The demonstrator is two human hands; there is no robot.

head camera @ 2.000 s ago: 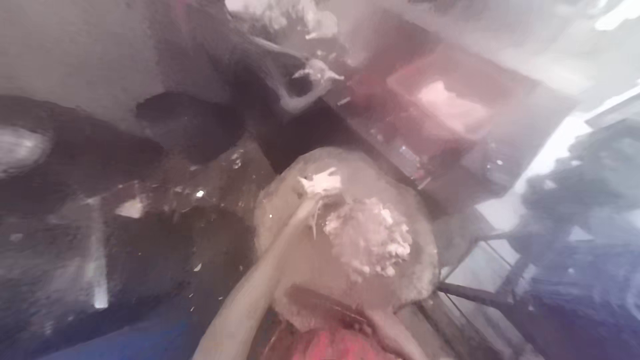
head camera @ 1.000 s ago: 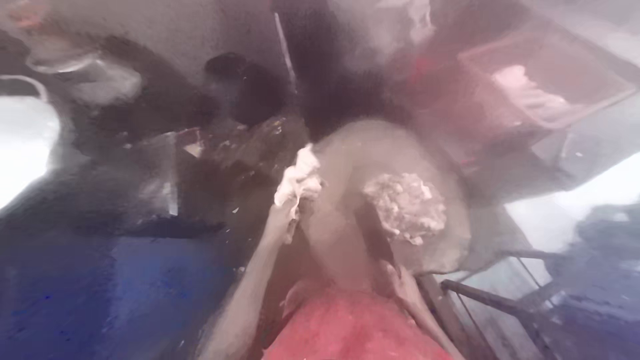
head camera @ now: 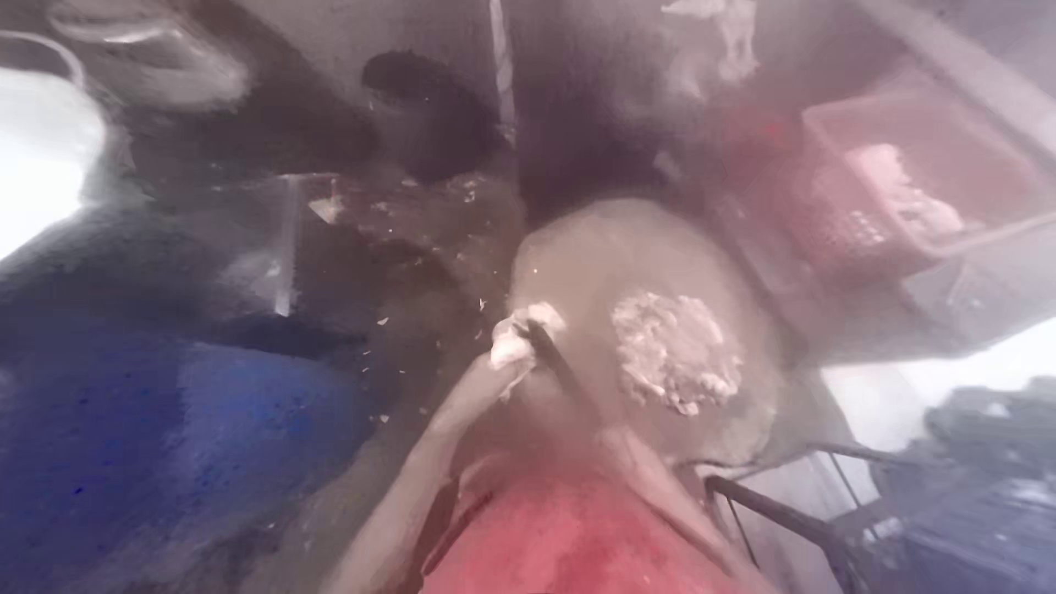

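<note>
Blurred and hazy, my left hand point(head camera: 511, 363) is closed around a pale piece of raw meat point(head camera: 540, 315) over the left edge of a large round chopping block point(head camera: 627, 239). A dark cleaver-like knife point(head camera: 557, 355) reaches from my right hand point(head camera: 615, 437), its far end against the pale piece. To the right of the knife, a heap of chopped pale meat point(head camera: 676, 351) lies on the block. The fingers of both hands are indistinct.
A red plastic crate point(head camera: 932, 239) with pale pieces inside stands at the upper right. A blue container point(head camera: 256, 412) is at the lower left. Dark metal bars point(head camera: 767, 503) stand at the lower right. Scraps dot the dark floor.
Two seconds ago my left hand was over the block's upper part; it is now at the left edge. The knife has moved from beside the heap to the piece in my left hand.
</note>
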